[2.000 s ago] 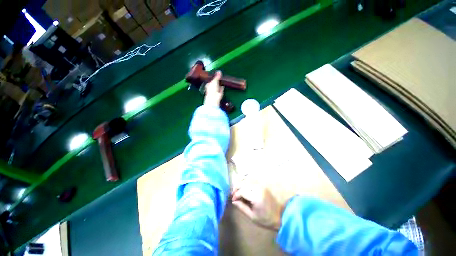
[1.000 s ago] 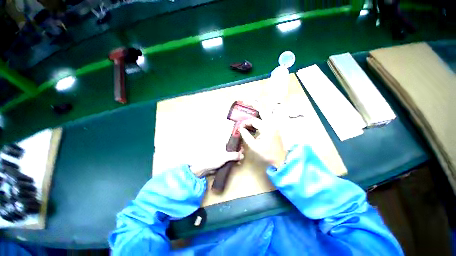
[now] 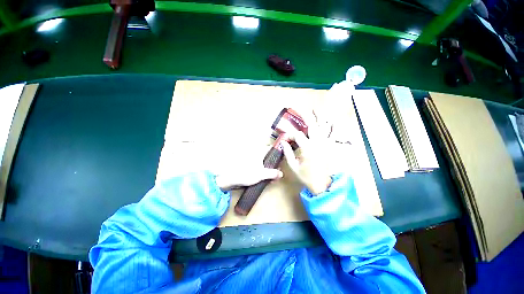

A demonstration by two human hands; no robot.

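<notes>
A dark red hammer-shaped appliance (image 3: 257,186) lies slanted over the tan cardboard work board (image 3: 195,115), its head up and to the right, its handle end towards me. My left hand (image 3: 250,178) holds the handle from the left. My right hand (image 3: 307,161) is at the head and upper handle, fingers on it; the bright glare hides part of its fingers. Whether the right fingers hold a small item cannot be told. A thin dark line shows on the board right of the head. A white bottle with a round top (image 3: 355,74) stands at the board's far right corner.
Pale strips (image 3: 379,132) and a stack of them (image 3: 412,129) lie right of the board, then brown cardboard sheets (image 3: 480,166). Another red appliance (image 3: 116,37) and a small dark red part (image 3: 281,64) are on the green conveyor. A black disc (image 3: 209,240) is at the table edge.
Two seconds ago my left hand reached to an appliance on the conveyor. It is now over the board in both hands. Since one second ago the view has shifted and the appliance is held much the same.
</notes>
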